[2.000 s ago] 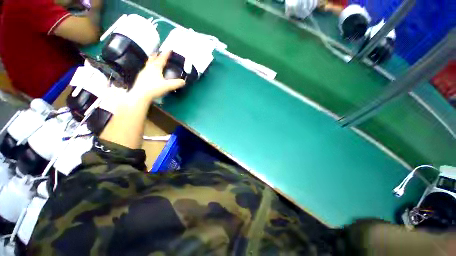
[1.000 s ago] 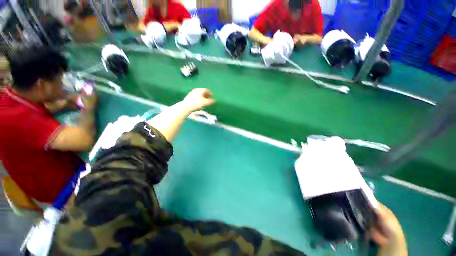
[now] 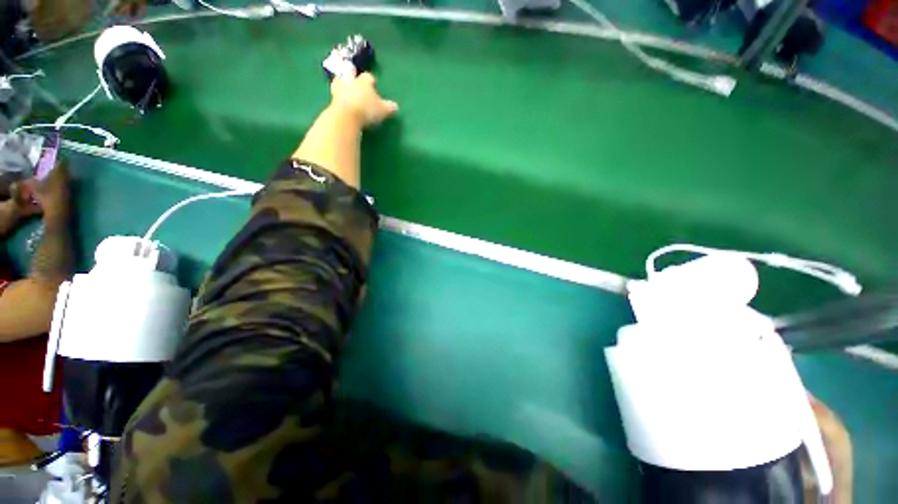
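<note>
My left hand (image 3: 358,96) reaches over the green belt. Its fingertips meet the near edge of a small black-and-silver camera module (image 3: 351,59), and its thumb sticks out to the right, clear of the module. A white PTZ camera housing (image 3: 704,384) stands at the right of the bench, black end towards me and cut off by the lower edge. My right hand (image 3: 833,443) is at the housing's right side, mostly hidden behind it. The housing's white tail cable (image 3: 802,264) lies over the belt's edge rail.
Another white housing (image 3: 126,315) stands on the bench at the left, beside my sleeve. A white-and-black housing (image 3: 133,67) lies on the belt at upper left. A person's arm (image 3: 44,246) is at the left edge. A blurred grey post (image 3: 842,320) is at the right.
My left hand has reached farther over the belt, up to the module. The view has tilted down. The right housing now appears more upright and its tail cable shows more fully.
</note>
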